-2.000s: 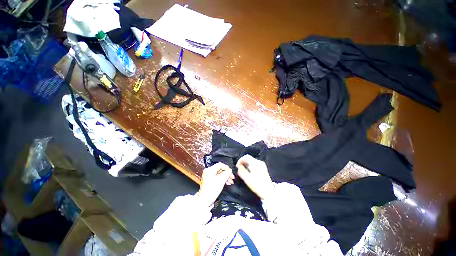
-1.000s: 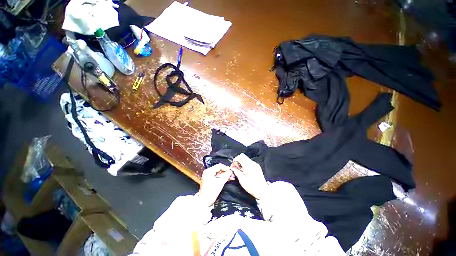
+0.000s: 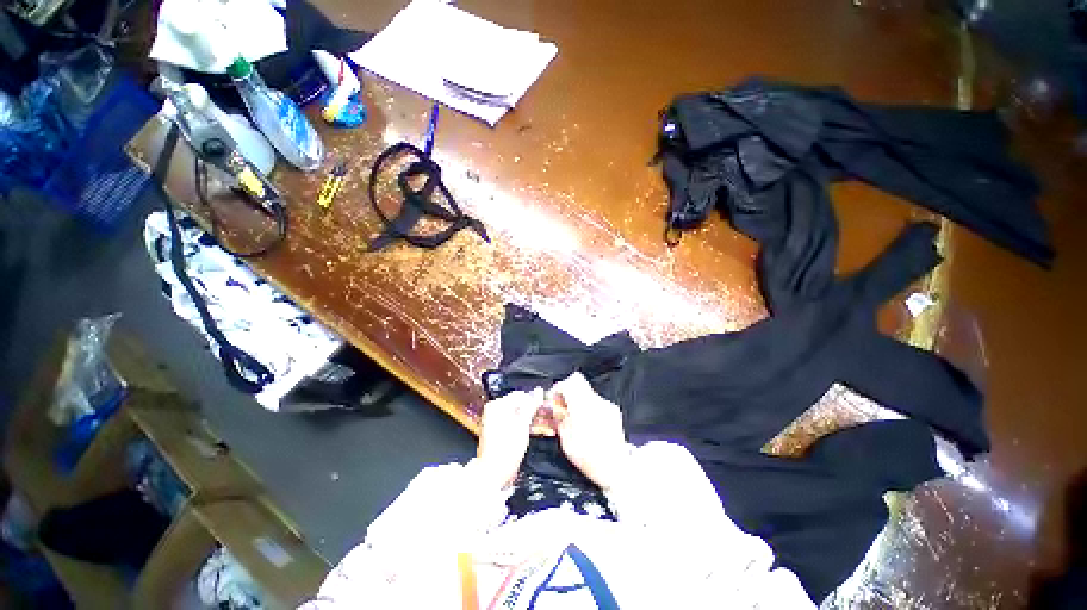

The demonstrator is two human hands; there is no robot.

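A black garment (image 3: 739, 381) lies spread over the table's near edge, its long narrow parts reaching right. My left hand (image 3: 510, 427) and my right hand (image 3: 587, 423) meet over its gathered left end, with fingertips pinched close together. Both hands are bare below white sleeves. A small pale spot shows between the fingertips; I cannot tell what it is. The cloth edge under the fingers is mostly hidden, so I cannot tell whether either hand grips it.
A second black garment (image 3: 763, 155) lies farther back. A black strap (image 3: 417, 209), yellow-black cutter (image 3: 331, 187), pen (image 3: 430, 129), papers (image 3: 459, 60), bottle (image 3: 277, 113) and corded tool (image 3: 227, 143) lie left. Cardboard boxes (image 3: 197, 459) stand on the floor.
My right hand has moved slightly left and down since the oldest frame, and the fingertips of both hands have come together. The garments and the items on the table stay where they were.
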